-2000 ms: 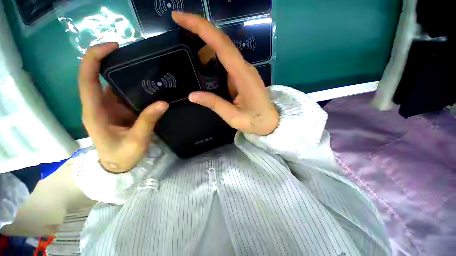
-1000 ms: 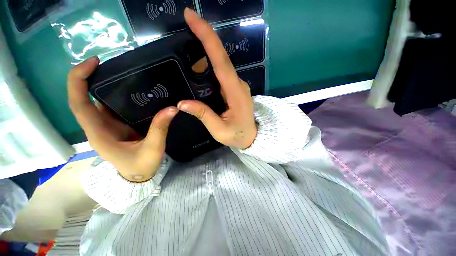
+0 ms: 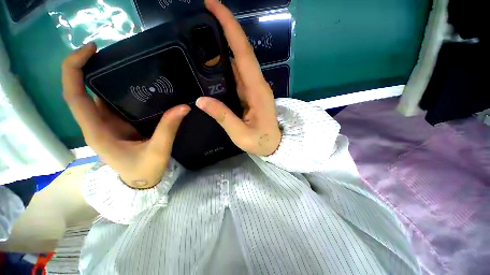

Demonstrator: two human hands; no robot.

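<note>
A matte black device housing (image 3: 207, 131) is held tilted between both hands, just above the lap. A glossy black wireless-charging panel (image 3: 151, 88) with a pale outline and wave symbol lies on its upper left part. An oval opening shows at the upper right corner. My left hand (image 3: 121, 129) grips the left side, with the thumb at the panel's lower edge. My right hand (image 3: 244, 102) grips the right side, with the thumb near the panel's lower right corner. The fingertips behind the housing are partly hidden.
Behind the housing, more black panels (image 3: 263, 40) lie on the green mat (image 3: 349, 51). A shiny clear plastic film (image 3: 96, 24) lies at upper left. A white tray (image 3: 27, 129) stands at the left. A person's pink smock (image 3: 430, 182) is at the right.
The housing and both hands have shifted left. My right index finger has moved off the oval opening, which now shows more fully. The thumbs are closer together than two seconds ago.
</note>
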